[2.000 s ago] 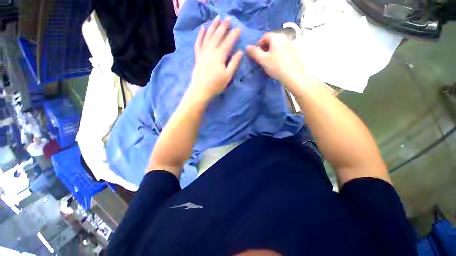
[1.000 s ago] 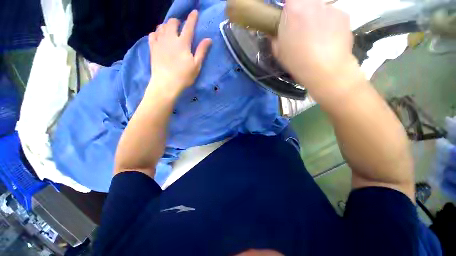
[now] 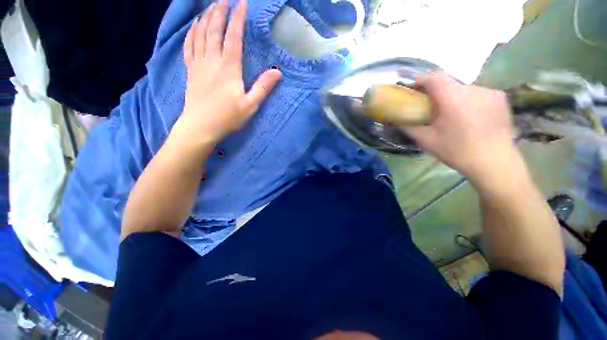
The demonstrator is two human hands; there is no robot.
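The blue dress (image 3: 266, 149) lies spread in front of me, with its gathered round neckline at the top and small dark buttons down the front. My left hand (image 3: 216, 89) lies flat on it beside the neckline, fingers slightly apart, holding nothing. My right hand (image 3: 462, 119) is closed around the tan wooden handle (image 3: 398, 105) of the steam iron (image 3: 346, 99). The iron is at the right edge of the dress, slightly blurred; whether it touches the cloth cannot be told. A white string loop (image 3: 360, 20) lies by the neckline.
A black garment (image 3: 93, 50) lies at the upper left, beside the off-white table cover (image 3: 30, 172). White cloth (image 3: 446, 33) lies at the upper right. A blue crate (image 3: 26, 272) is at the lower left. Green floor (image 3: 432, 192) shows at the right, with blue cloth (image 3: 586, 299) at the lower right.
My right hand has taken hold of the iron, brought it onto the dress, then moved it right and slightly down. My left hand has shifted left. The neckline now shows.
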